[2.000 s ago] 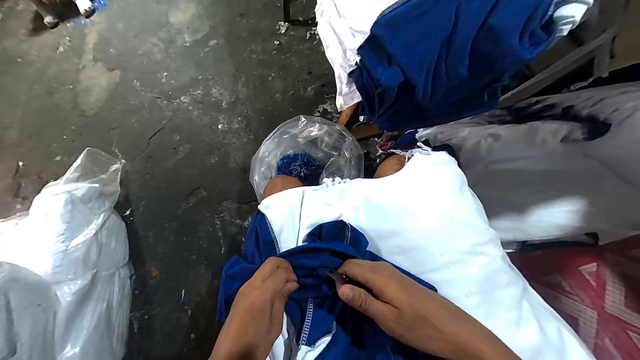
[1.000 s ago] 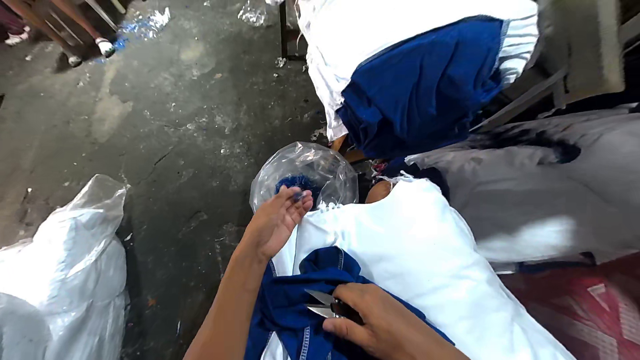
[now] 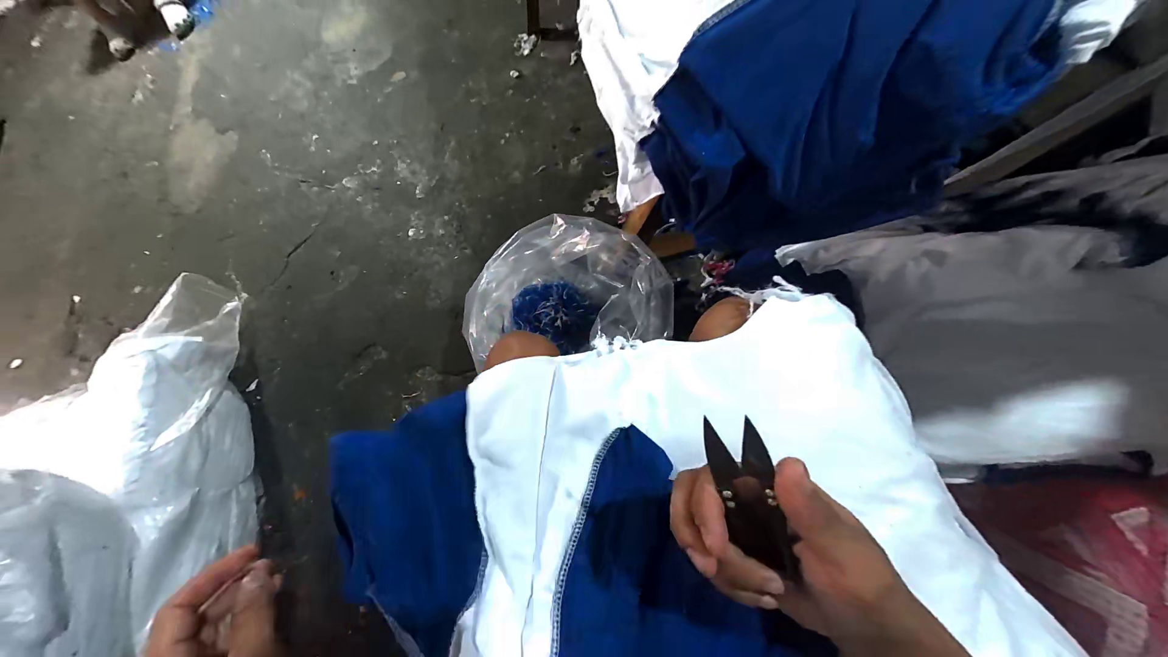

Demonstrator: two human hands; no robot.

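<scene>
My right hand (image 3: 776,547) holds black thread snips (image 3: 753,511), blades apart and pointing away from me, above a blue and white garment (image 3: 538,511) spread over my lap. Overlocked seams show along the garment's blue parts. At the lower left, my left hand (image 3: 219,607) hovers off the garment, beside a plastic-wrapped bundle; its fingers are curled and I cannot tell whether anything thin is between them. Just beyond my knees stands a clear plastic bag (image 3: 630,274) with blue thread scraps (image 3: 552,315) inside.
White goods in clear plastic (image 3: 182,456) lie on the left. Blue and white garments (image 3: 803,100) are piled at the upper right, with grey-white fabric (image 3: 1022,338) and a red printed sack (image 3: 1086,547) below. Lint dots the concrete floor (image 3: 347,164). A person's feet show at the upper left.
My left hand has moved from the clear bag down to the lower left. My right hand has lifted the snips off the blue cloth. Two seconds ago both hands were together on it.
</scene>
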